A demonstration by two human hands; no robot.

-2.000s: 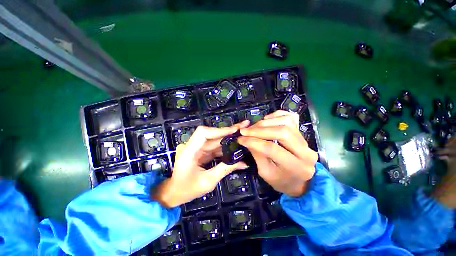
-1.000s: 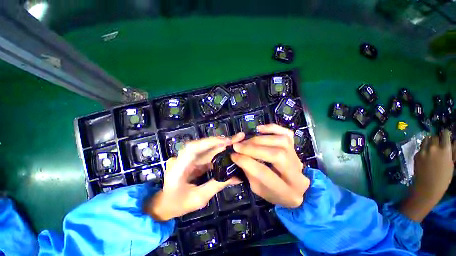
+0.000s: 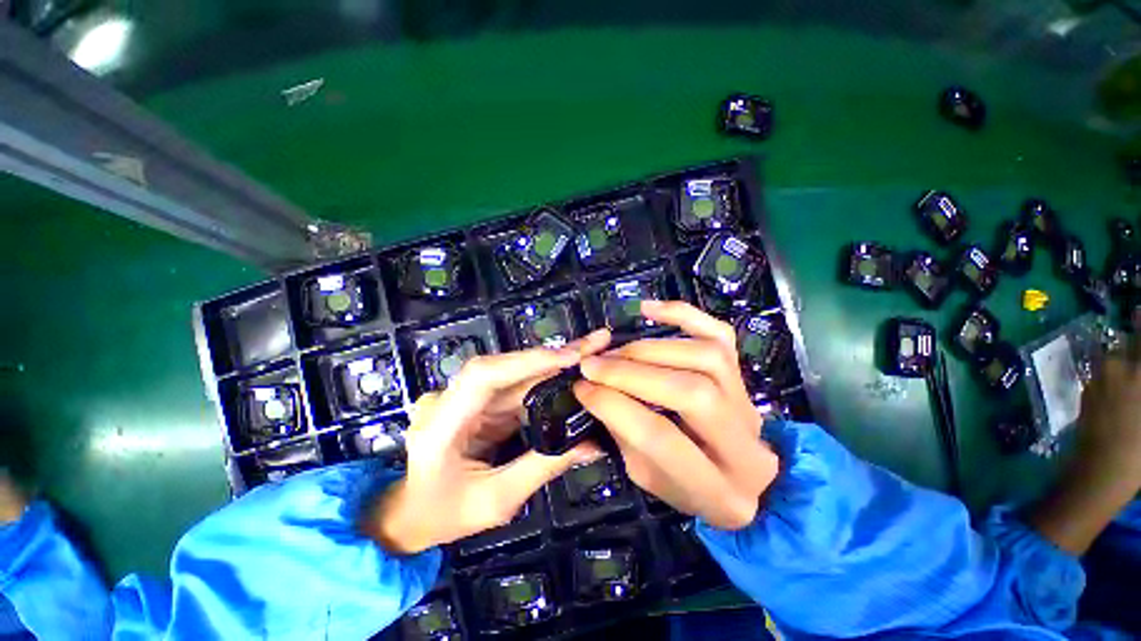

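A small black electronic unit (image 3: 554, 413) is held over the middle of the black parts tray (image 3: 254, 328), with a white mark on its lower edge. My left hand (image 3: 473, 447) grips it from the left, thumb below and fingers above. My right hand (image 3: 682, 420) has its fingertips on the unit's upper right side. Whether the right fingers hold a separate small part is hidden. The tray pockets hold black units with greenish-grey round centres; the far-left corner pocket is empty. Two units overlap near the middle of the far row.
Loose black units (image 3: 868, 264) lie scattered at right, with a yellow piece (image 3: 1035, 301), a clear bag (image 3: 1059, 386) and a dark stick (image 3: 941, 420). Two units lie beyond the tray. A grey post (image 3: 163, 175) slants at left. Another person's arm (image 3: 1095, 463) is at right; a blue sleeve is at far left.
Both hands and the unit have shifted slightly left and down since the oldest frame, with the grip kept. The neighbour's hand has moved in over the bag's area, then right towards the frame edge.
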